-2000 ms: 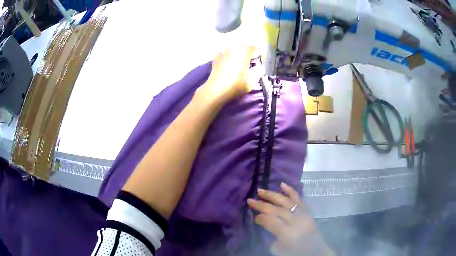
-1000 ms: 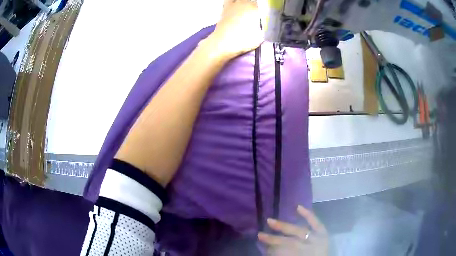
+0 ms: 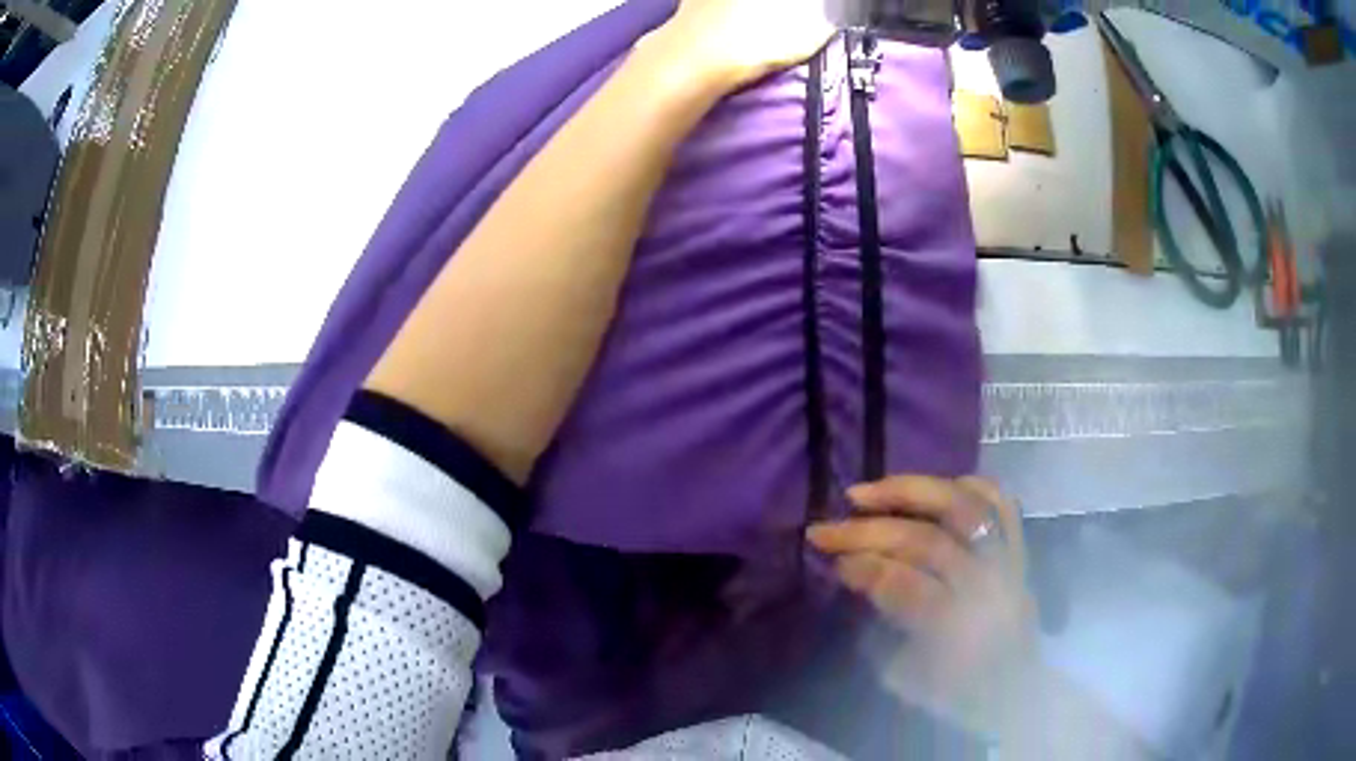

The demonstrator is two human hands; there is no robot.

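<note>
Purple cloth (image 3: 714,342) lies under the machine and over the table's front edge. Two black strips (image 3: 872,298) run down it, with small wrinkles beside them. The presser foot (image 3: 866,67) sits at the top end of the right strip. My left hand (image 3: 751,37) lies on the cloth just left of the foot; glare and the frame's top edge hide its fingers, so its grip cannot be told. My right hand (image 3: 930,558) has its fingertips closed on the cloth at the lower end of the strips.
The machine's dark knob (image 3: 1020,69) is right of the foot. Yellow-tan blocks (image 3: 980,125), green-handled scissors (image 3: 1208,216) and an orange-red tool (image 3: 1282,283) lie further right. Brown tape (image 3: 104,238) crosses the table at left. A pale measuring scale (image 3: 1101,412) runs along the front.
The view has shifted down, so the machine head is mostly out of frame. The strips went from bunched to straighter. My right hand's spread fingers have drawn together at the cloth.
</note>
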